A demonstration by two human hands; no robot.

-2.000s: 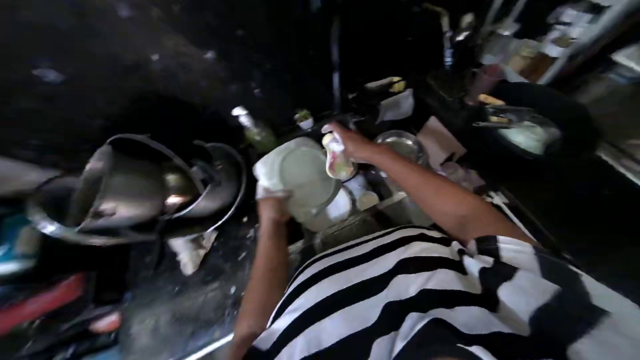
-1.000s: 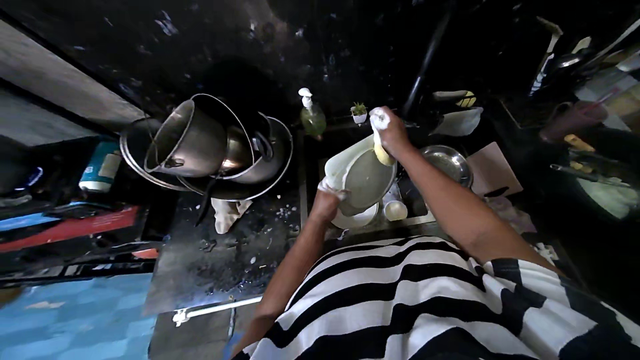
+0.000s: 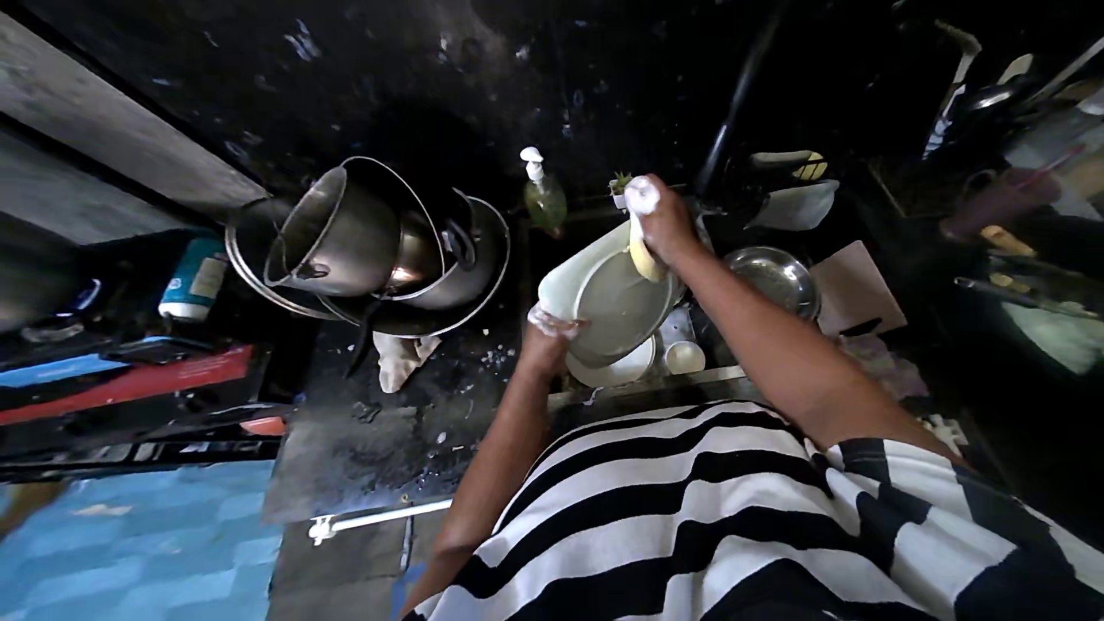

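A pale green plastic container (image 3: 623,302) is tilted over the sink, its round side toward me. My left hand (image 3: 550,338), with suds on the fingers, grips its lower left edge. My right hand (image 3: 662,216) is at its upper right rim and holds a yellow sponge (image 3: 645,259), with white foam over the fingers. Below the container lie a white bowl (image 3: 625,369) and a small pale cup (image 3: 685,357). To the right of them sits a round metal bowl (image 3: 774,280).
Metal pots (image 3: 345,233) are stacked in a wide basin at left, beside a cloth (image 3: 401,360). A pump bottle (image 3: 544,194) and a small potted plant (image 3: 620,187) stand behind the sink. A pinkish board (image 3: 858,289) lies at right; a white pipe (image 3: 388,517) runs along the counter's front.
The container has turned in my hands, and its round side now faces me more. My right hand stays near its upper rim with the sponge. The view has shifted and steadied.
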